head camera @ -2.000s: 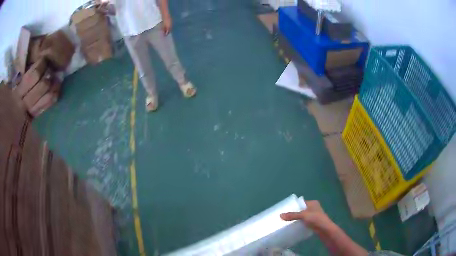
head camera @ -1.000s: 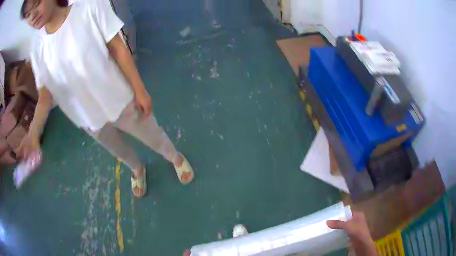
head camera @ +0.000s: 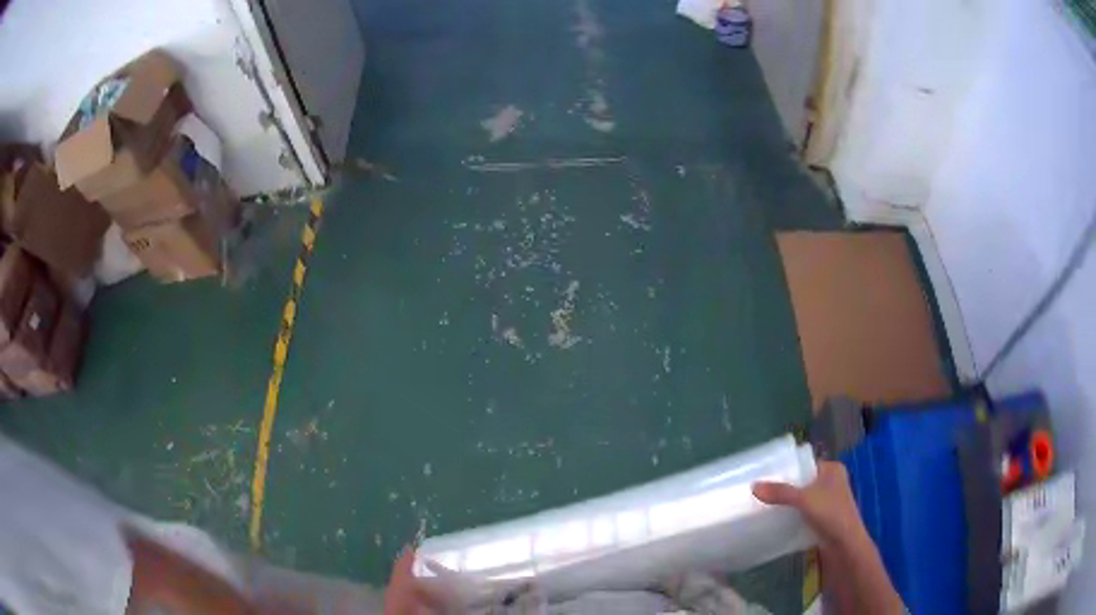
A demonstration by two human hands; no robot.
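Observation:
A thick, shiny white stretch film roll (head camera: 625,519) lies crosswise low in front of me, its right end a little higher than its left. My right hand (head camera: 815,499) grips the right end, thumb on top. My left hand (head camera: 415,586) is at the left end, cut off by the bottom edge; its fingers show around the end of the roll. The underside of the roll is hidden.
A person's white sleeve (head camera: 60,529) and arm are at the lower left. Cardboard boxes (head camera: 168,198) are stacked along the left wall. A blue machine (head camera: 919,505) stands at the lower right, with flat cardboard (head camera: 863,315) beyond it. An open door (head camera: 315,84) is ahead left.
The view has moved forward along the floor. The person in white has passed from ahead to the lower left edge. The blue machine is now beside me; the crates are out of view. Both hands keep the roll.

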